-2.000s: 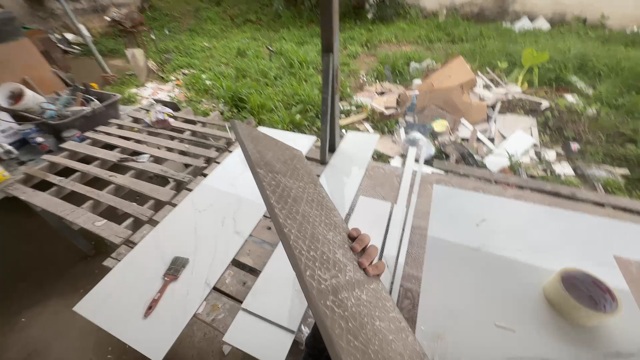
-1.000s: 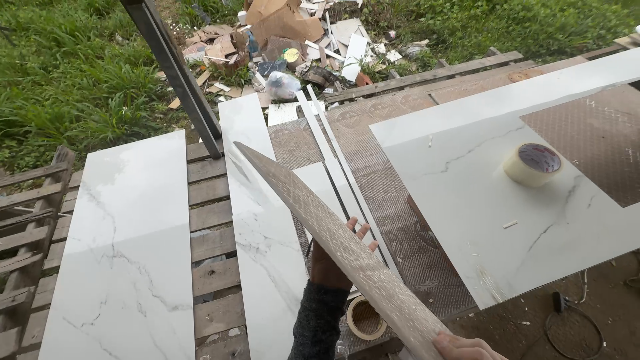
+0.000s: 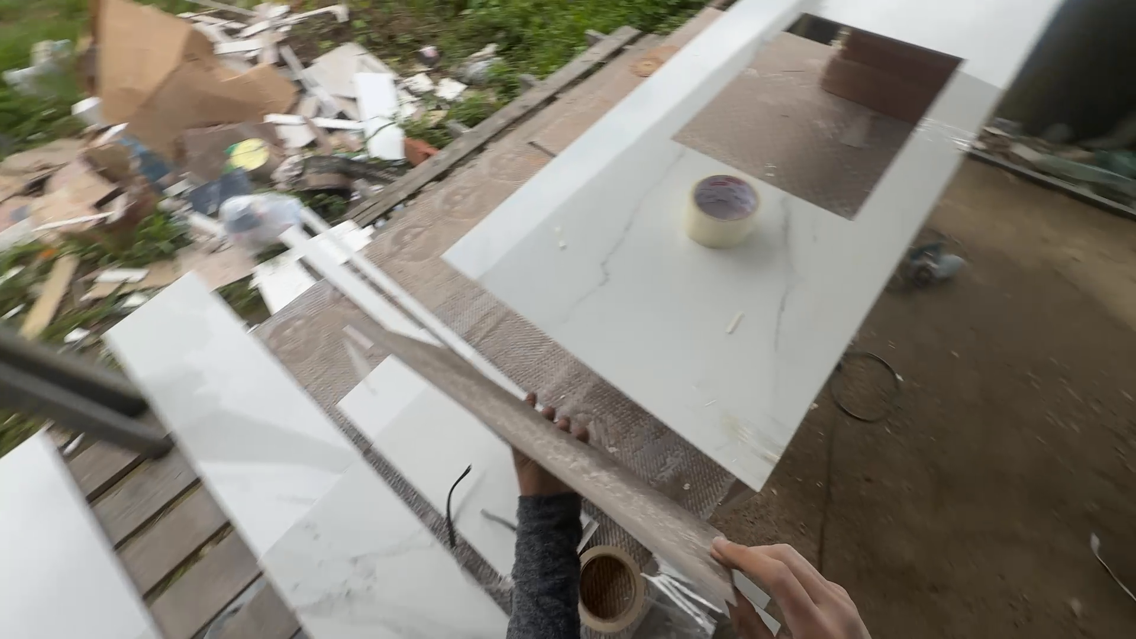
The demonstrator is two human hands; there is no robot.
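A long narrow tile strip with a textured grey-brown back [image 3: 568,457] runs diagonally across the view, tilted nearly on edge. My left hand [image 3: 543,453] grips it near the middle, fingertips over its far edge. My right hand [image 3: 790,586] holds its near end, with the thumb on the edge. Below the strip lie a roll of tape [image 3: 612,590] and a white marbled tile piece [image 3: 444,444]. On a large marbled slab [image 3: 639,293] with a rectangular cutout sits a cream roll of masking tape [image 3: 723,213].
White marbled strips [image 3: 231,399] lie on a slatted wooden surface [image 3: 186,559] at left, beside a dark metal post [image 3: 80,390]. Thin white strips [image 3: 382,293] lie beyond the held piece. Rubble and cardboard [image 3: 177,80] cover the grass. A cable [image 3: 865,386] lies on the dirt floor.
The view has swung right and down. The held strip has tipped from showing its broad textured back to nearly edge-on. My right hand, unseen two seconds ago, is now on its near end.
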